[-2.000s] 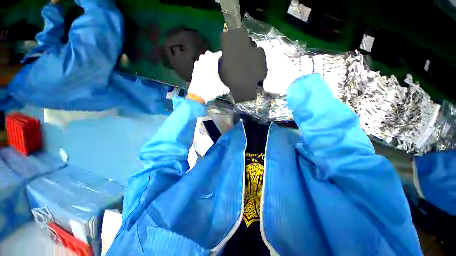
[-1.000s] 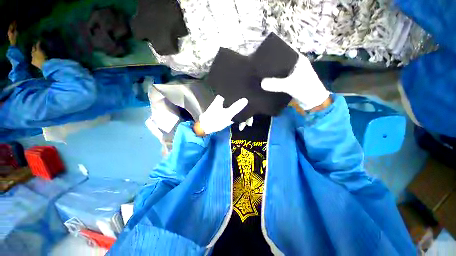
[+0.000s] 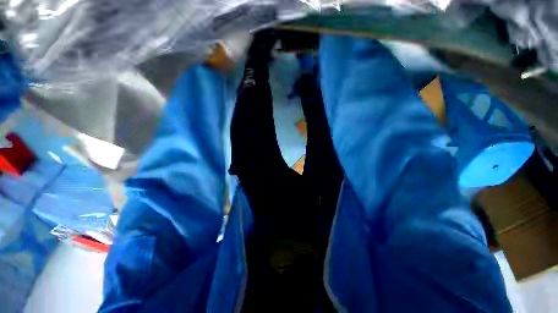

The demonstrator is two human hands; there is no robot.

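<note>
Clear crinkled plastic film [image 3: 141, 30], blurred, lies across the top edge, nearest in front of me. Of my left hand [image 3: 235, 46], only the wrist and a blurred pale bit of glove show below the film; its fingers cannot be made out. My right hand is not in view; only its blue sleeve runs up to the bench edge. No dark die-cut pad can be made out.
A grey-white crumpled sheet [image 3: 82, 107] hangs at the left bench edge. A blue stool [image 3: 497, 164] and brown cardboard box [image 3: 520, 226] are at right. A red bin [image 3: 15, 154] and plastic-wrapped packs [image 3: 76, 192] are at left. My dark-clothed legs are below.
The view has tipped down towards my legs and the floor. The dark pad both hands held has left view. My right hand is out of sight and my left nearly so.
</note>
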